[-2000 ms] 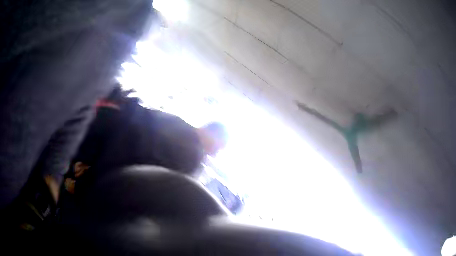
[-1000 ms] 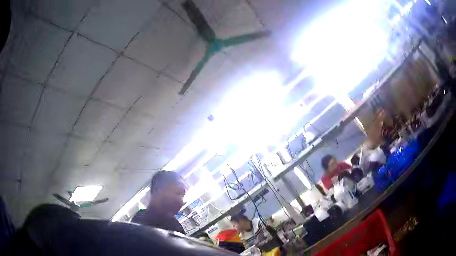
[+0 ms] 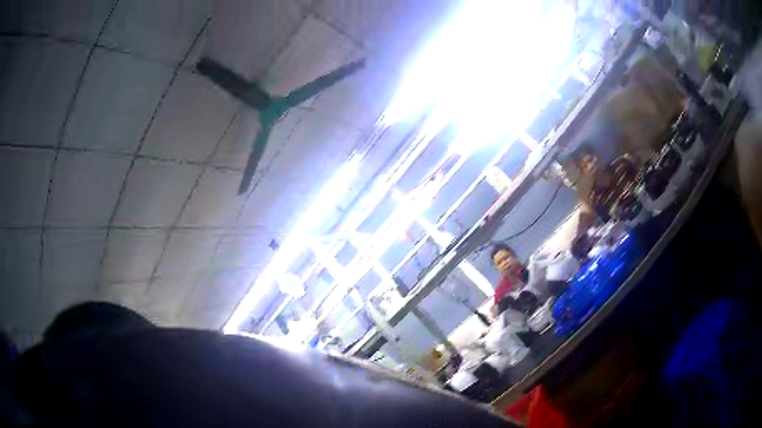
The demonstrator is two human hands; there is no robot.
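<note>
The view is tilted and points partly at the ceiling. A dark, smooth, rounded shape [image 3: 251, 380] fills the lower left, very close to the camera and blurred; I cannot tell what it is. Behind it, a long bench [image 3: 576, 338] runs up to the right. White and dark pieces [image 3: 501, 338] and a shiny blue bundle [image 3: 597, 284] lie on it. Neither of my hands can be made out. A skin-toned patch at the far right edge is too unclear to name.
A person in red [image 3: 507, 276] is behind the bench, and another person [image 3: 589, 180] is farther right. A red object [image 3: 539, 410] and a blue one [image 3: 710, 355] show low down. A green ceiling fan [image 3: 274, 110] hangs above, beside bright tube lights [image 3: 493, 75].
The view has swung from mostly glare and ceiling to the bench and people. Since one second ago, the fan has shifted left in view and the nearby dark-haired person is no longer visible.
</note>
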